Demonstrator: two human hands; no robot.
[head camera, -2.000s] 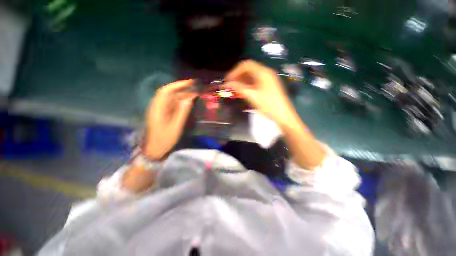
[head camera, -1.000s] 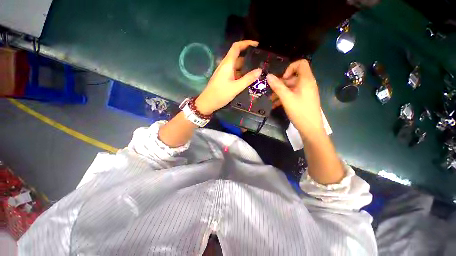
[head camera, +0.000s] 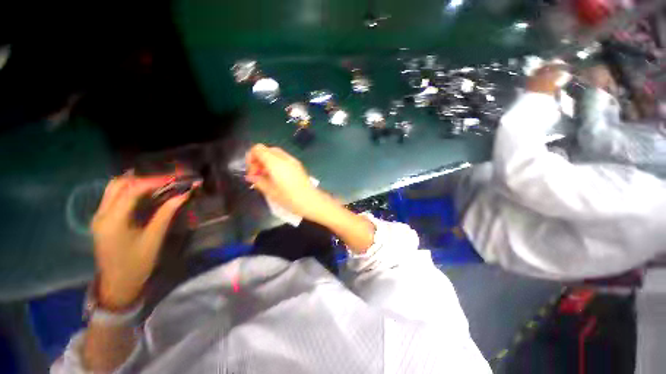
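Observation:
My left hand holds a dark round device between thumb and fingers, tilted, over the left part of the black fixture plate. Red laser light falls on its fingers and the plate. My right hand is right of the plate, apart from the device, fingers bunched; a small pale blurred shape shows at its fingertips, and I cannot tell whether it is held. A white square sheet lies partly under my right hand. The picture is blurred.
The black bench machine stands behind the plate. A faint green ring lies left. Open two-part units are spread on the green bench, with a heap of small parts farther right. Another person's white sleeve is at right, above blue bins.
The view has turned to the right, bringing another person into the picture. My hands have moved apart; the device is now in my left hand alone, tilted, and my right hand has drawn away from it.

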